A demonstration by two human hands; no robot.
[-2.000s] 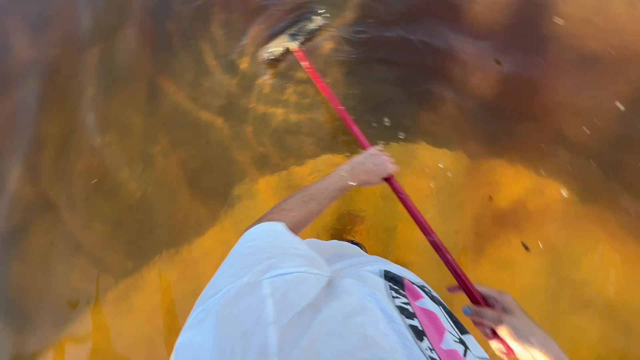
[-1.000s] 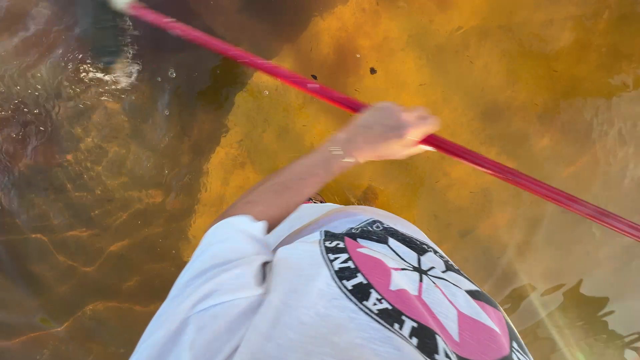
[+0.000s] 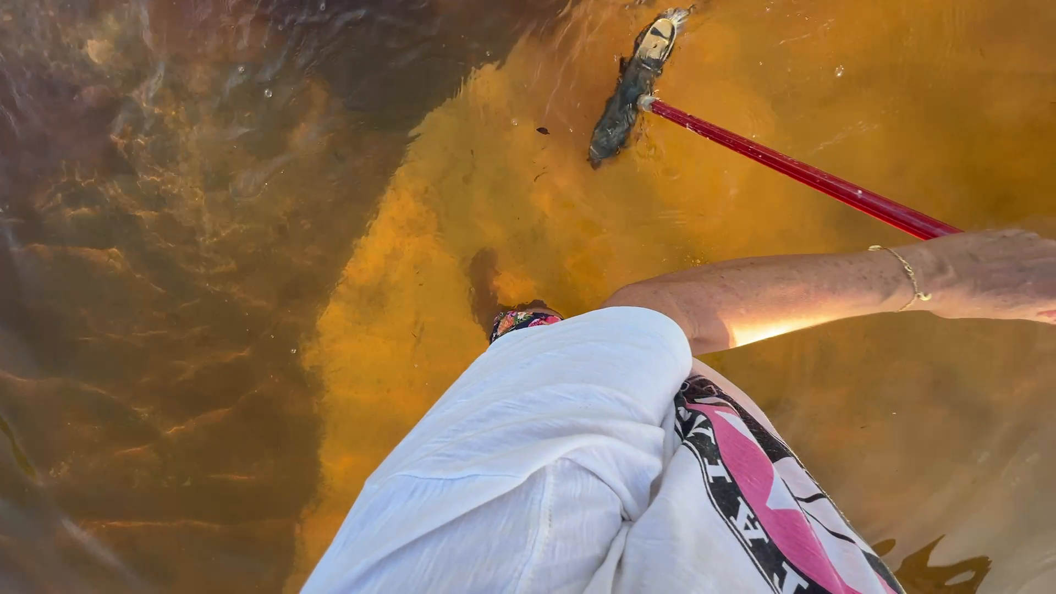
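My left hand point(image 3: 994, 272) reaches across to the right edge and is closed around a red pole point(image 3: 792, 169), its fingertips partly cut off by the frame. A thin gold bracelet circles the wrist. From the hand the pole slants up and left to a long, narrow dark head point(image 3: 627, 103), perhaps a brush, with a pale upper end. That head lies tilted in the shallow water, over the orange-yellow bottom. My right hand is out of view.
Rippling water point(image 3: 181, 289) surrounds me, darker brown on the left. My white printed shirt point(image 3: 511, 445) fills the lower middle, with floral fabric point(image 3: 524, 320) just beyond it. A small dark bit point(image 3: 542, 130) floats left of the pole's head.
The pole's head has come from the darker water at upper left to the orange-yellow area. My left hand has moved right with the pole. My right hand, visible two seconds ago, is out of view.
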